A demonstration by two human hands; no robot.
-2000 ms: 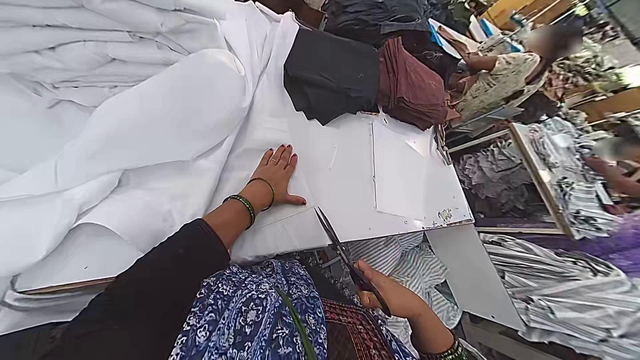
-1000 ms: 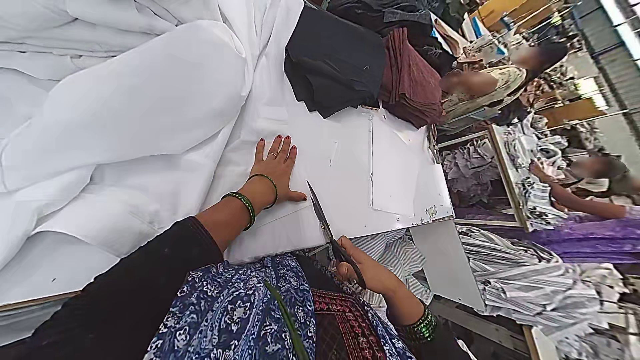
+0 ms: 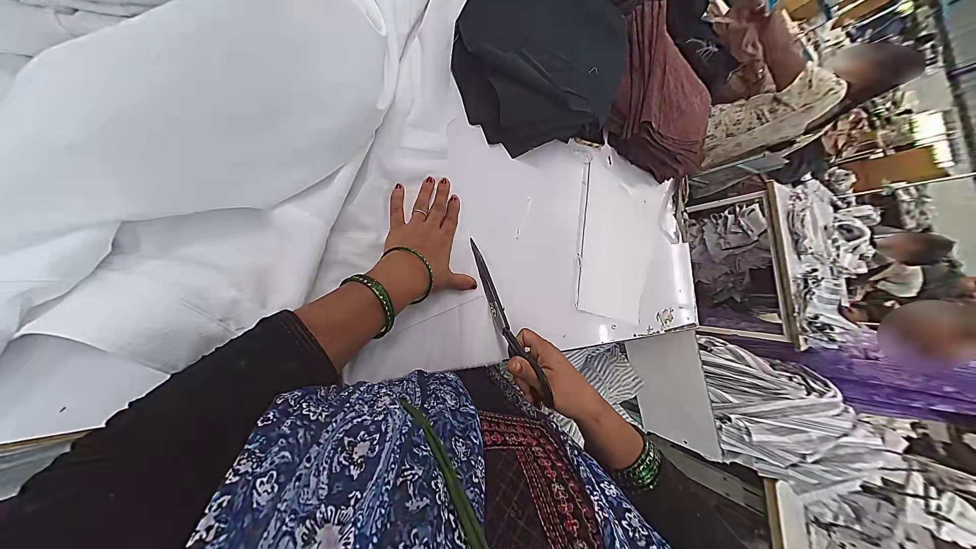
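My left hand (image 3: 428,240) lies flat with its fingers spread on white fabric (image 3: 412,324) that covers part of a white table (image 3: 534,236). Just right of its thumb, the blades of a pair of black-handled scissors (image 3: 496,309) point away from me, close together, along the fabric's right side. My right hand (image 3: 553,377) grips the scissors by their handles at the table's near edge. Whether the blades touch the fabric cannot be told.
Large folds of white fabric (image 3: 213,99) fill the left. Black cloth (image 3: 541,69) and maroon cloth (image 3: 663,91) are stacked at the far side. A white sheet (image 3: 618,244) lies right of the scissors. Striped fabric (image 3: 770,396) heaps up at the right; several people are beyond.
Both hands keep nearly the same places on and beside the white fabric, and the scissors stay in my right hand. The view has shifted somewhat, and more of the people at the right shows.
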